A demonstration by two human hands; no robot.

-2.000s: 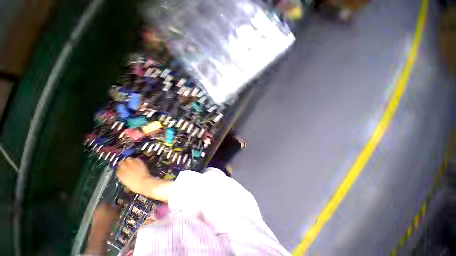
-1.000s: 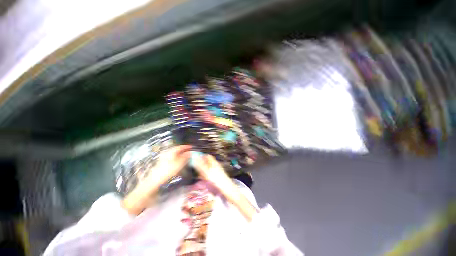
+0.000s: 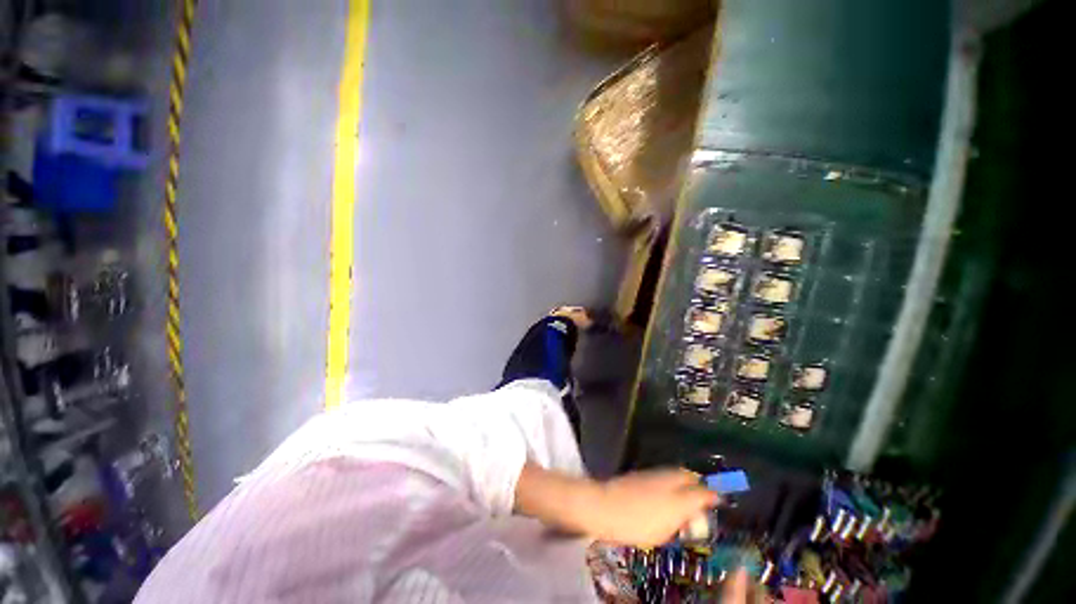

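Observation:
My left hand (image 3: 649, 507) reaches in from the lower left, blurred. Its fingers are closed around a small pale part (image 3: 697, 526). A blue binder clip (image 3: 727, 481) is at its fingertips; whether it is held is unclear. Only a blurred fingertip of my right hand (image 3: 737, 585) shows at the bottom edge. Dense rows of clamped assemblies (image 3: 859, 529) with coloured clips and bright handles fill the lower right. A clear blister tray (image 3: 844, 319) lies above them, with two filled columns of pale gold parts and two parts in a third column.
The green bench (image 3: 826, 83) runs up the right side, with a pale rail (image 3: 932, 260) along it. A brown carton with a crumpled clear bag (image 3: 631, 130) is beside the bench edge. A dark-clad leg (image 3: 540, 354) shows below. Blue crates (image 3: 89, 153) stand far left.
The view has swung to my left, bringing the part-filled blister tray into full view. The shiny cover tray has left the picture. My hands, together a second ago, now show slightly apart.

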